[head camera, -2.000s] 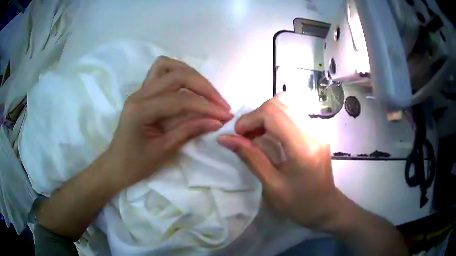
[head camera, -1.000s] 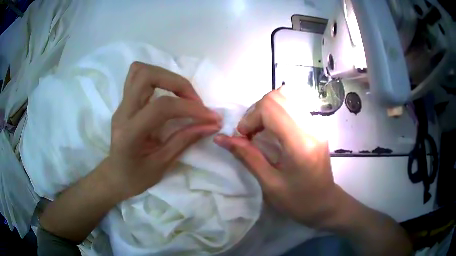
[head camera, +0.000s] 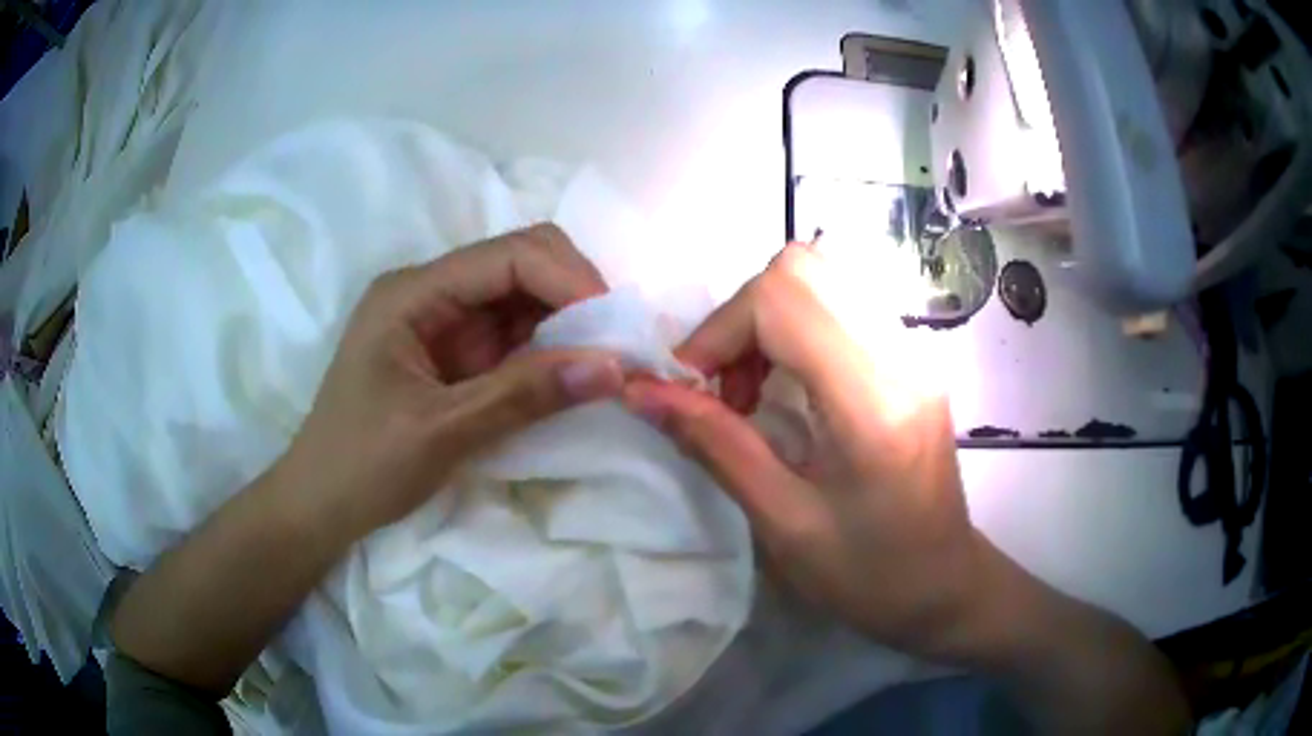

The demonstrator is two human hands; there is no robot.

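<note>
A white garment [head camera: 576,554] lies bunched on the table in front of me, spreading up to the left. My left hand [head camera: 446,374] pinches a raised fold of it between thumb and fingers, with the thumb on the near side. My right hand [head camera: 820,446] pinches the garment's edge [head camera: 698,377] just to the right. The two thumb tips are close together. The cloth between the fingertips is partly hidden by them.
A sewing machine head [head camera: 1108,158] with lamp glare stands at the right, above its needle plate [head camera: 863,216]. A dark round disc [head camera: 1022,291] is beside the plate. Black scissors [head camera: 1223,460] lie at the far right. More white cloth [head camera: 101,130] is heaped at the left.
My left hand's fingers have curled behind the cloth and its thumb has come forward over it, so a fold now stands up between the hands. My right hand has hardly moved.
</note>
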